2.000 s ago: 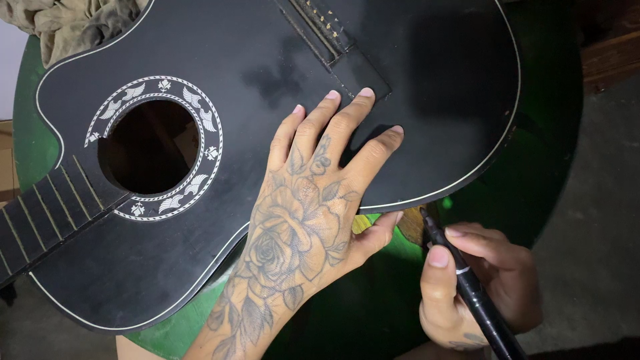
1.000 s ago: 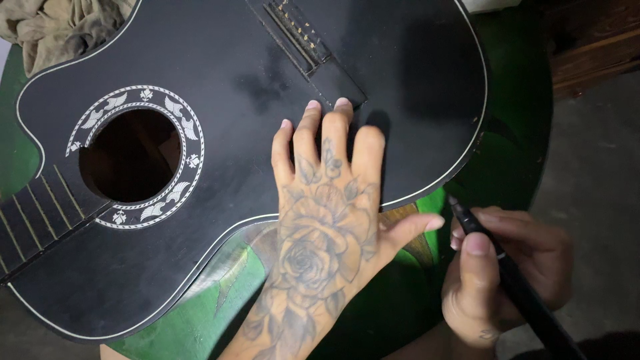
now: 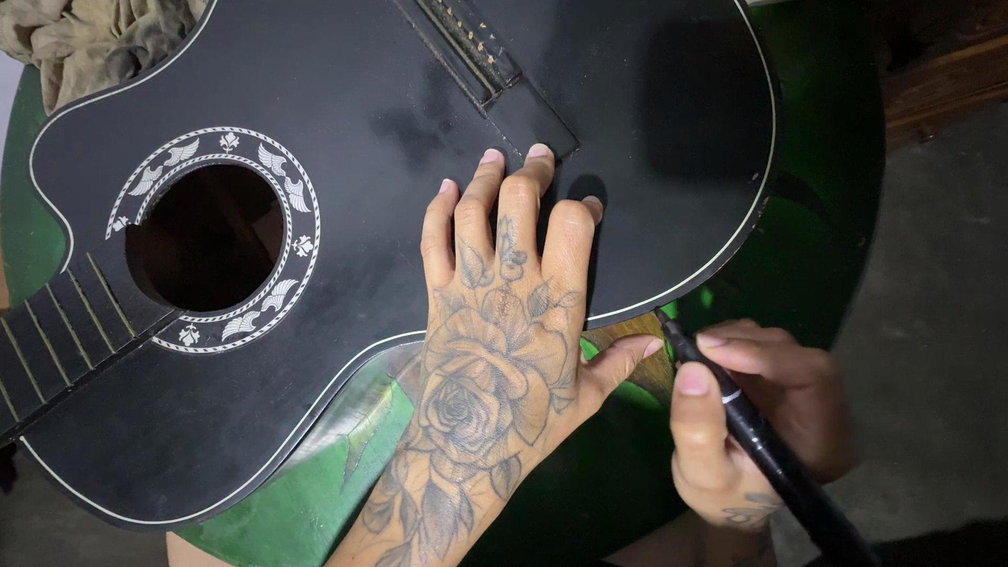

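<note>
A black acoustic guitar body [image 3: 354, 220] lies face up, with a white edge line, an ornamented rosette [image 3: 303, 228] round the soundhole and a bridge [image 3: 472, 55] at the top. My left hand [image 3: 504, 339], tattooed with a rose, rests its fingertips on the soundboard below the bridge. Its thumb reaches out past the guitar's edge. Between the thumb and fingers of my right hand [image 3: 756, 409] is a black marker pen [image 3: 768, 445]; its tip is at the guitar's lower edge. Whether the tip touches the edge I cannot tell.
Under the guitar is a green round table [image 3: 827, 236] with a painted pattern. A crumpled cloth [image 3: 94, 47] lies at the top left. The fretted neck [image 3: 63, 339] runs out of view at left. A brown wooden piece of furniture [image 3: 945, 87] stands at the upper right.
My right hand has moved the pen along the guitar's edge, away from the edge one second ago and back close to it now. My left fingers have bent more than two seconds ago.
</note>
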